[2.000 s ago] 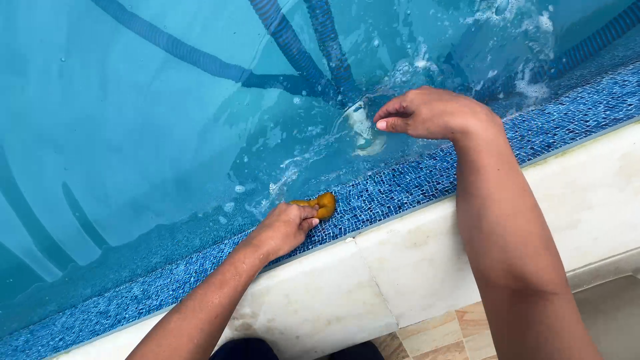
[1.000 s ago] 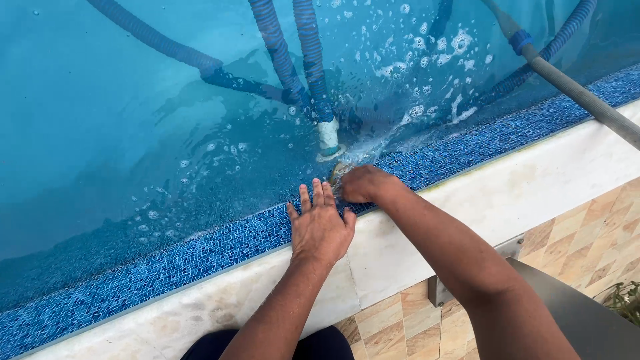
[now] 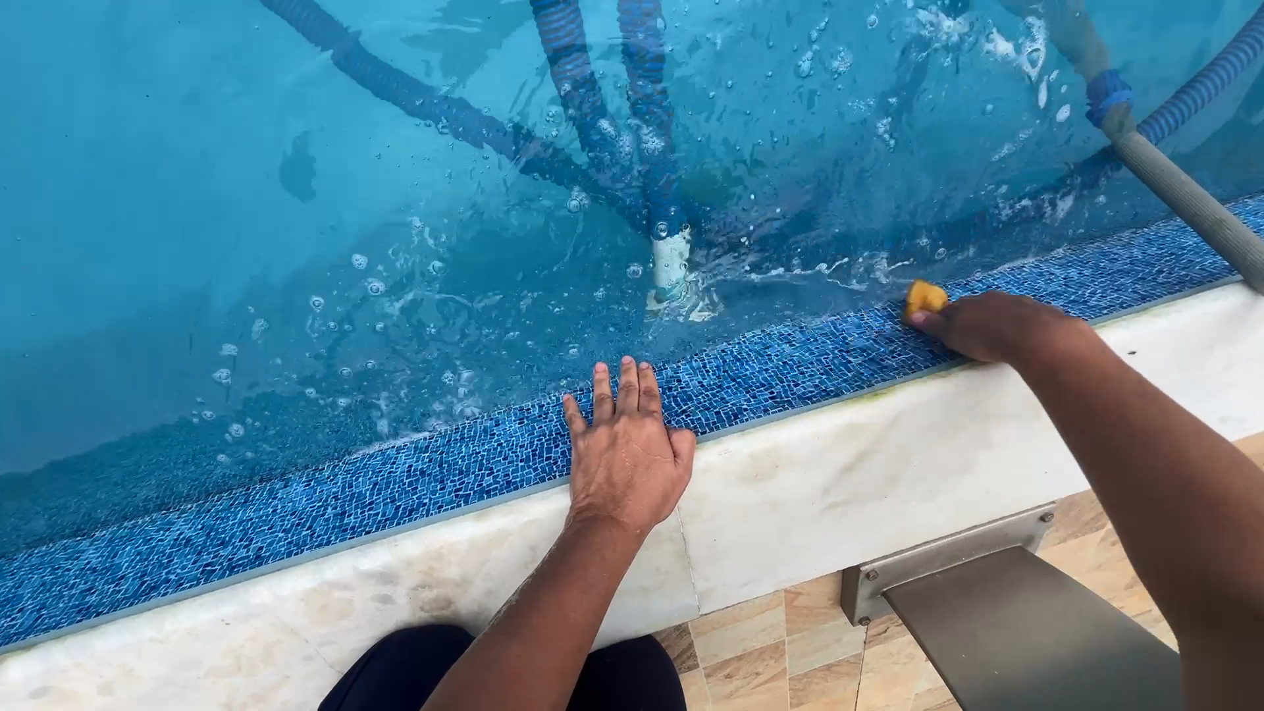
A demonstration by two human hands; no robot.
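Note:
My right hand (image 3: 987, 324) grips a yellow sponge (image 3: 925, 299) at the waterline, against the blue mosaic-patterned band (image 3: 780, 365) of the pool wall. My left hand (image 3: 629, 454) lies palm down over the edge of the white stone coping (image 3: 849, 474), fingers apart and their tips on the blue band, with nothing in it. Beyond the left hand, a white hose fitting (image 3: 671, 259) stands in the water near the wall, joined to a blue ribbed hose (image 3: 647, 109).
A grey ribbed hose or pole (image 3: 1180, 193) crosses the pool edge at right. A metal bracket with a flat plate (image 3: 1027, 612) is fixed to the coping's outer side, above beige floor tiles (image 3: 746, 652). More blue ribbed hose (image 3: 415, 94) runs through the pool. My dark-clothed knees touch the coping.
My right hand has moved right along the wall from near my left hand, and the sponge now shows in it. Two seconds ago the left hand held a yellow sponge; now it rests empty on the edge.

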